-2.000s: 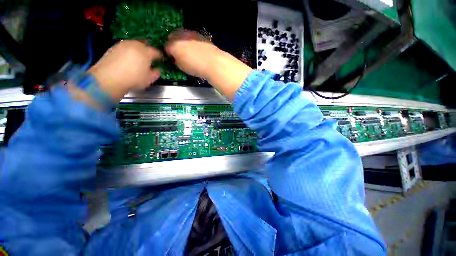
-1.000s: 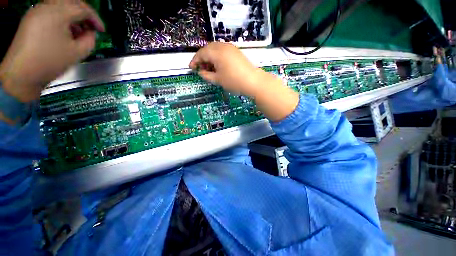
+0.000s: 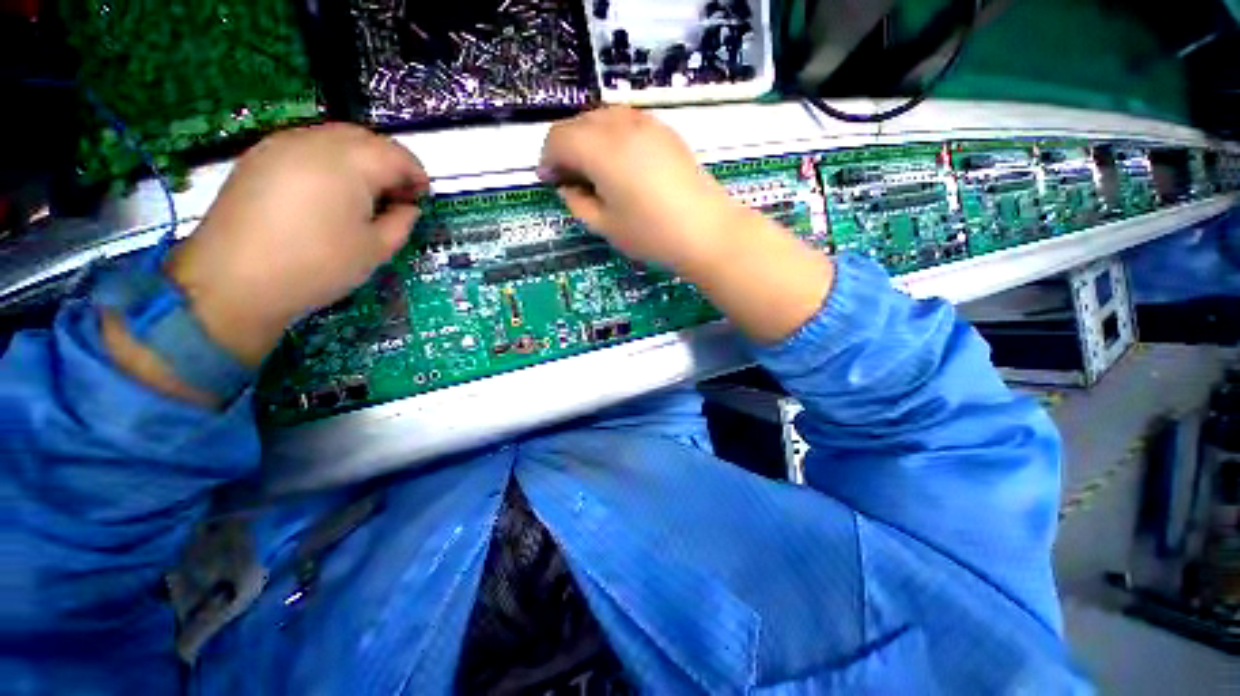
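A large green circuit board (image 3: pixel 469 306) lies between pale rails in front of me, with dark slotted connectors and small parts on it. My left hand (image 3: pixel 306 218) is over the board's far left part, thumb and fingertips pinched together at the far edge. My right hand (image 3: pixel 632 177) is over the far edge further right, fingers curled with the tips pinched. Whether either hand holds a small piece cannot be seen. The hands are apart, and they hide parts of the board and its far edge.
Beyond the far rail (image 3: pixel 476 150) are a bin of green pieces (image 3: pixel 191 68), a dark bin of shiny-leaded parts (image 3: pixel 469 61) and a white tray (image 3: pixel 680 84) with black pieces. More boards (image 3: pixel 898 211) run right. A black cable (image 3: pixel 870 116) loops beyond the rail.
Both hands have left the green bin and come to the board's far edge. Since one second ago my left hand has moved right and down; my right hand remains near the far edge.
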